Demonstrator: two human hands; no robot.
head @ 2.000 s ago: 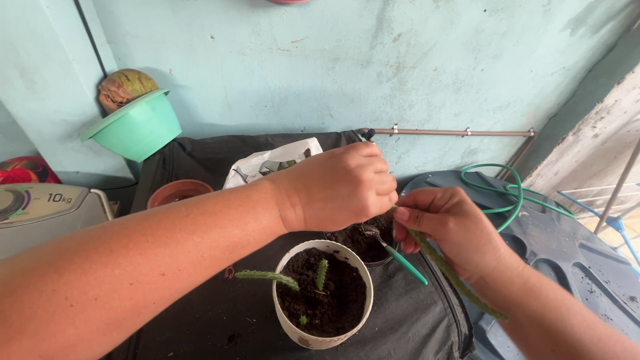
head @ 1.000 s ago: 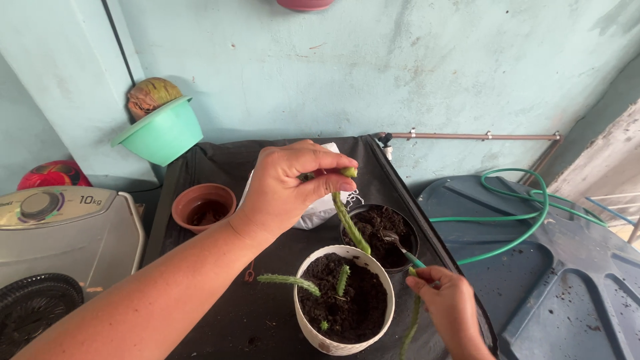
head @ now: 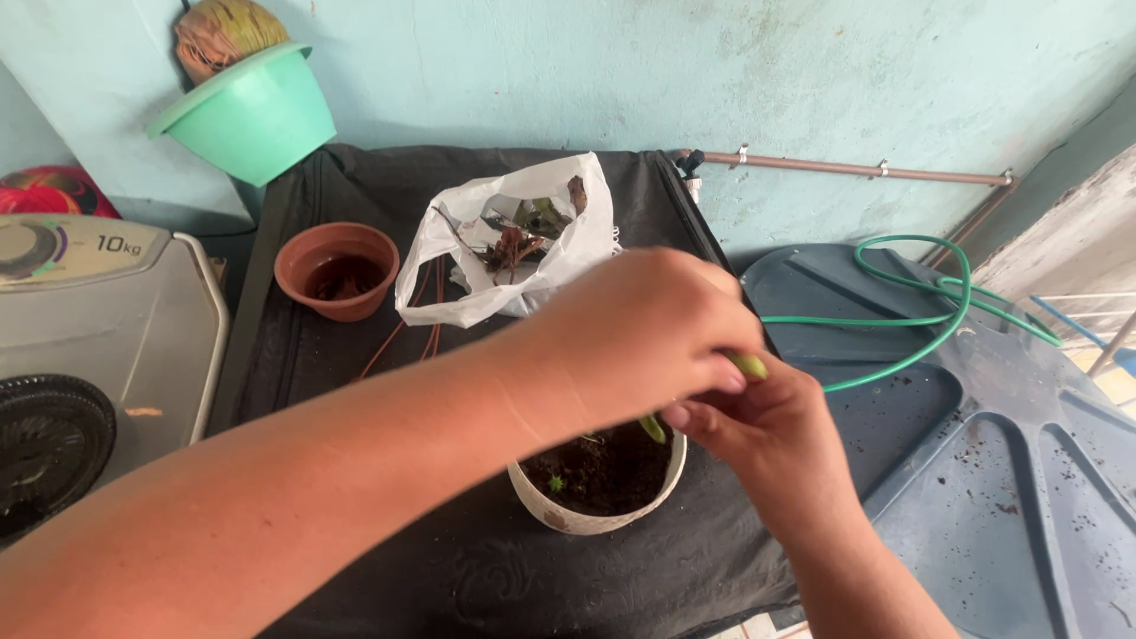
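Note:
My left hand [head: 661, 333] and my right hand [head: 763, 413] meet above the right side of the white pot [head: 596, 524]. Between their fingers is a green cactus stem [head: 750, 365], mostly covered; my left thumb lies against its pale end. Another green stem piece [head: 653, 429] shows just below my hands, at the pot's edge. Dark soil [head: 612, 470] fills the pot, with a small green sprig [head: 556, 484] in it. My left forearm covers the pot's back and left. The black pot and the green-handled tool are hidden.
A white plastic bag [head: 457, 306] of dry plant scraps and a terracotta pot [head: 337, 306] stand on the black-covered table [head: 497, 577]. At left are a washing machine [head: 169, 328] and a mint-green pot [head: 257, 115]. A green hose [head: 963, 306] lies on a blue tank lid [head: 905, 453] at right.
My hands, apart one second ago, have come together at the cactus stem. The tool that my right hand held then is out of sight. The view has shifted.

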